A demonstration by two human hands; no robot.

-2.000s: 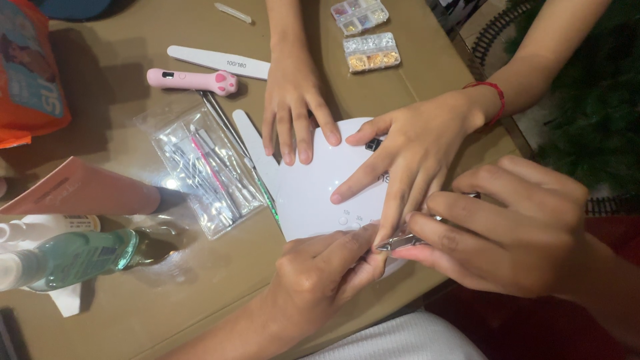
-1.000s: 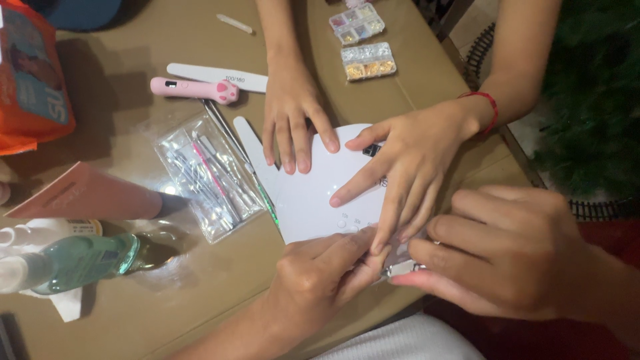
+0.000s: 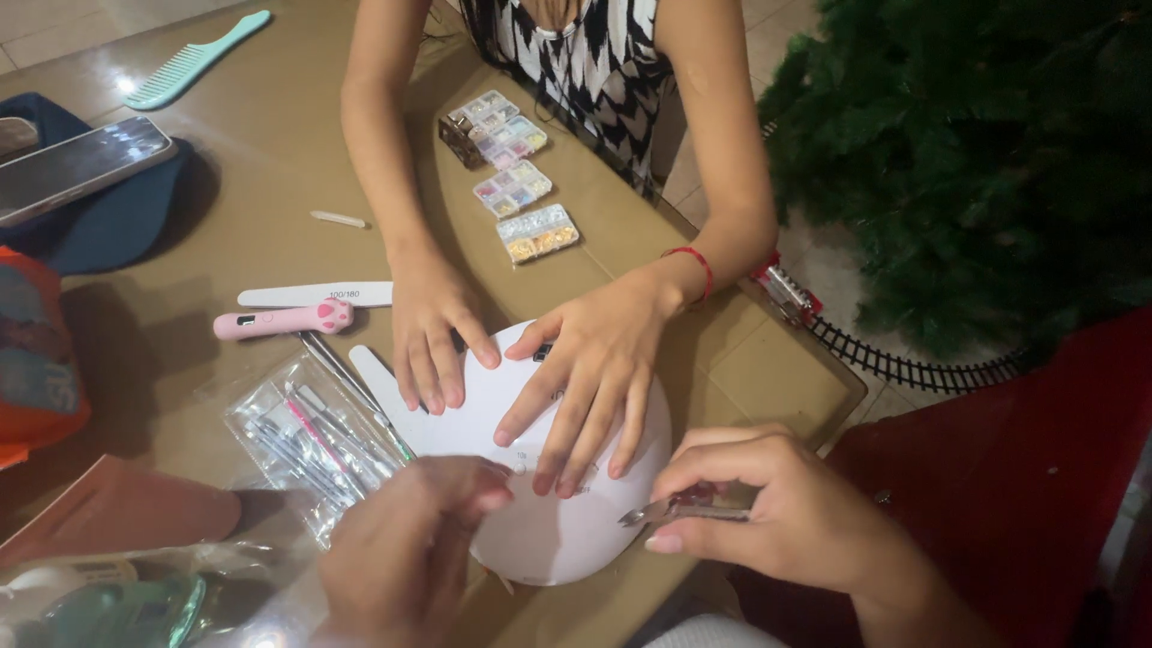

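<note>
My right hand (image 3: pixel 765 504) holds a metal cuticle nipper (image 3: pixel 661 513), its jaws pointing left over the edge of a white nail lamp (image 3: pixel 549 540). My left hand (image 3: pixel 414 540), blurred, is raised at the lamp's left side with thumb and fingers near each other; whether it holds anything cannot be told. The other person's two hands rest on the lamp, the one with a red bracelet (image 3: pixel 691 261) spread (image 3: pixel 594 369) between my hands, the other (image 3: pixel 436 333) at the lamp's upper left edge. My hands touch neither of them.
Left of the lamp lie a clear pouch of tools (image 3: pixel 315 441), a pink paw-tipped pen lamp (image 3: pixel 283 321) and a nail file (image 3: pixel 315 295). Decoration boxes (image 3: pixel 538 234) stand farther back. A pink tube (image 3: pixel 126 513) and a bagged bottle (image 3: pixel 117 612) are at lower left. A phone (image 3: pixel 81 171) lies on a cap.
My left hand has let go of the other person's finger and moved left. My right hand with the nipper has drawn away from that finger. The view has shifted, showing more of the table's far side.
</note>
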